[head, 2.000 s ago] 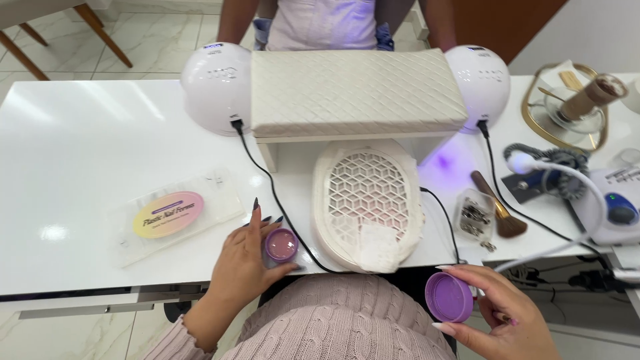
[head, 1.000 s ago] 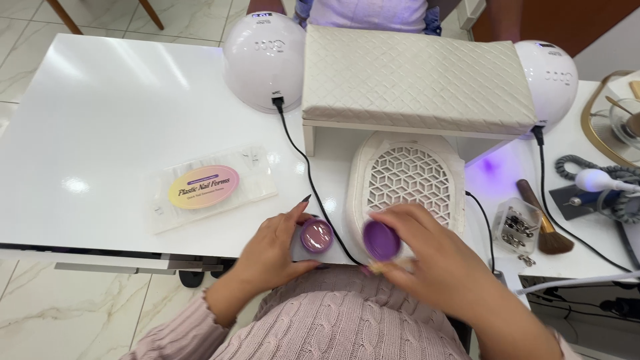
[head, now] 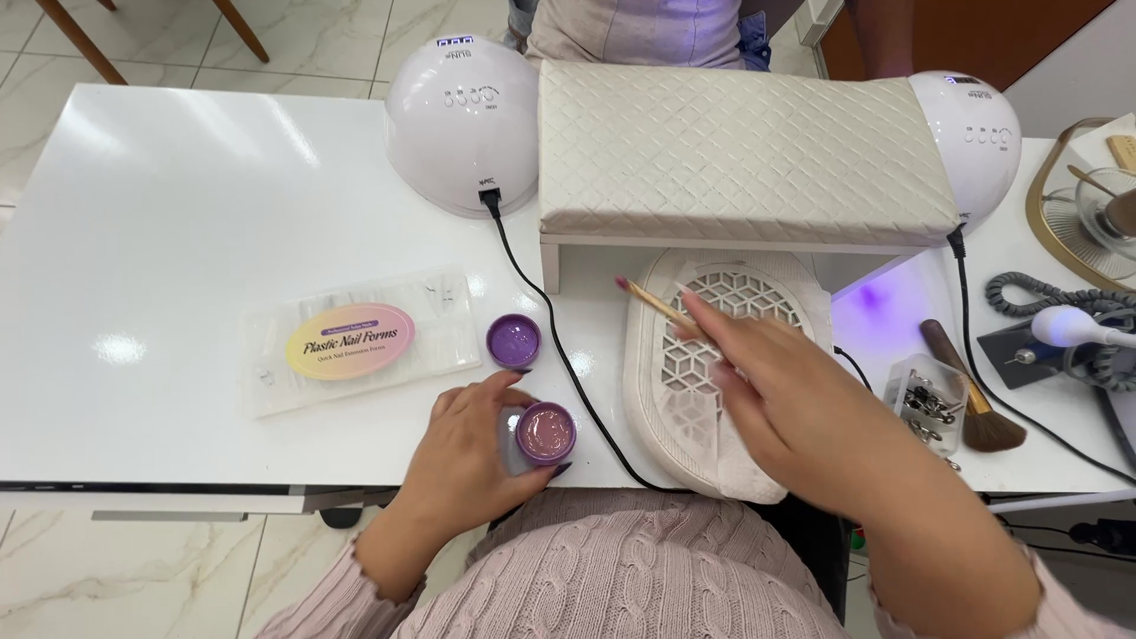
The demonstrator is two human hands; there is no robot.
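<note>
On the white table, my left hand [head: 470, 448] grips a small round jar of pink gel [head: 546, 433] between thumb and fingers. The jar is uncovered and has a purple rim. Just behind it lies a purple jar lid [head: 514, 341], apart from the fingers. My right hand [head: 763, 382] holds a thin stick-like brush [head: 661, 307], its reddish tip pointing up and to the left, above the white nail dust collector [head: 652, 417] with a patterned grille. A packet of plastic nail forms [head: 426, 346] lies left of the lid.
A quilted armrest [head: 745, 151] stands behind the dust collector, between two white nail lamps [head: 461, 124] [head: 972, 142]. A black cable [head: 557, 342] runs beside the jar. At right are a box of metal bits [head: 927, 404], a wide brush [head: 992, 426] and a nail drill [head: 1034, 355]. A person sits opposite.
The purple lid, in my right hand in both earlier frames, now lies on the table behind the jar. My right hand now holds the thin brush over the dust collector.
</note>
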